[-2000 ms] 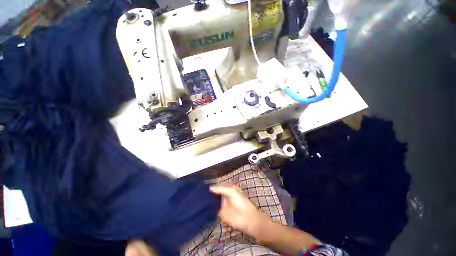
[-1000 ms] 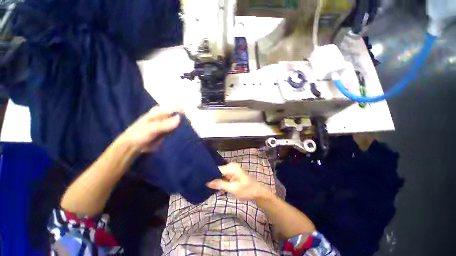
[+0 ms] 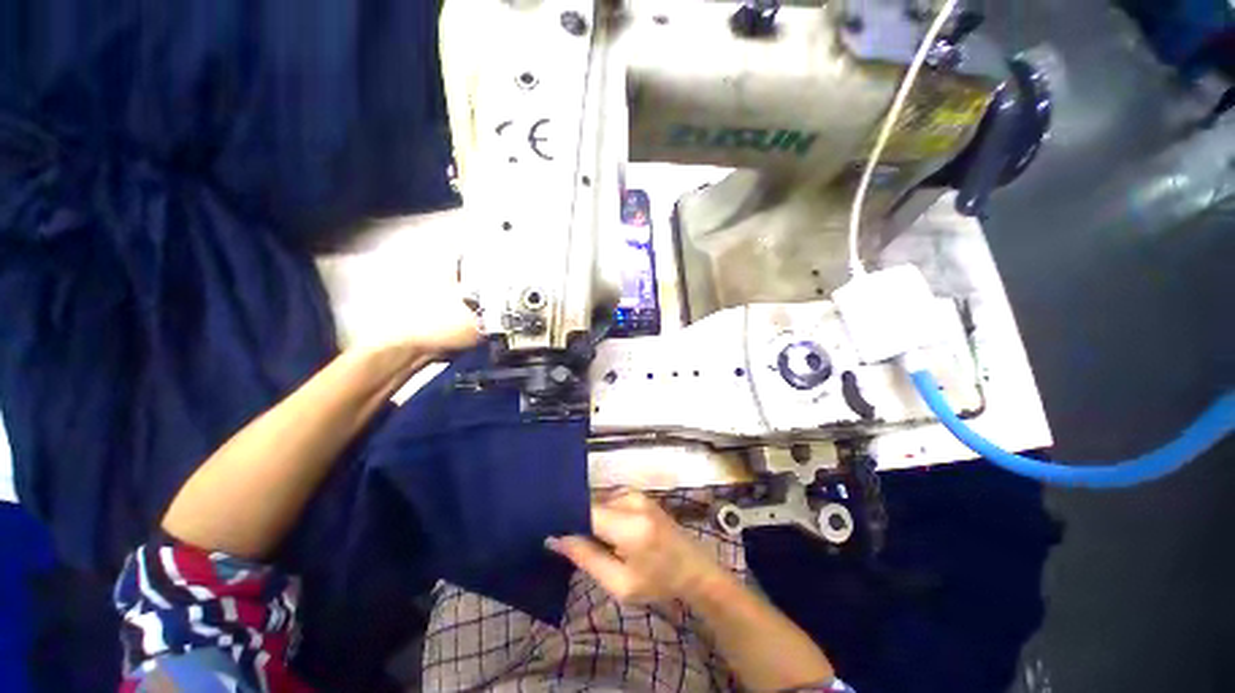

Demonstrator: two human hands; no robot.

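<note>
The navy garment end (image 3: 494, 474) lies at the needle area (image 3: 549, 379), its upper edge under the dark metal parts. My right hand (image 3: 634, 548) pinches its lower right edge between thumb and fingers, just below the machine bed. My left hand (image 3: 431, 336) is at the left of the needle area, at the garment's upper edge; its fingertips are partly hidden behind the machine head, so its grip cannot be made out. The cream sewing machine (image 3: 528, 176) bears a CE mark and green lettering.
A large navy fabric heap (image 3: 149, 271) lies at left, another dark heap (image 3: 907, 582) at lower right. A metal linkage bracket (image 3: 786, 515) hangs below the bed. A blue tube (image 3: 1084, 474) curves right from a white box (image 3: 901, 318). A lit phone (image 3: 637, 271) lies behind the needle.
The garment end has moved up from over the lap to the needle area. My left hand has moved up beside the machine head. The view has shifted, showing more of the machine.
</note>
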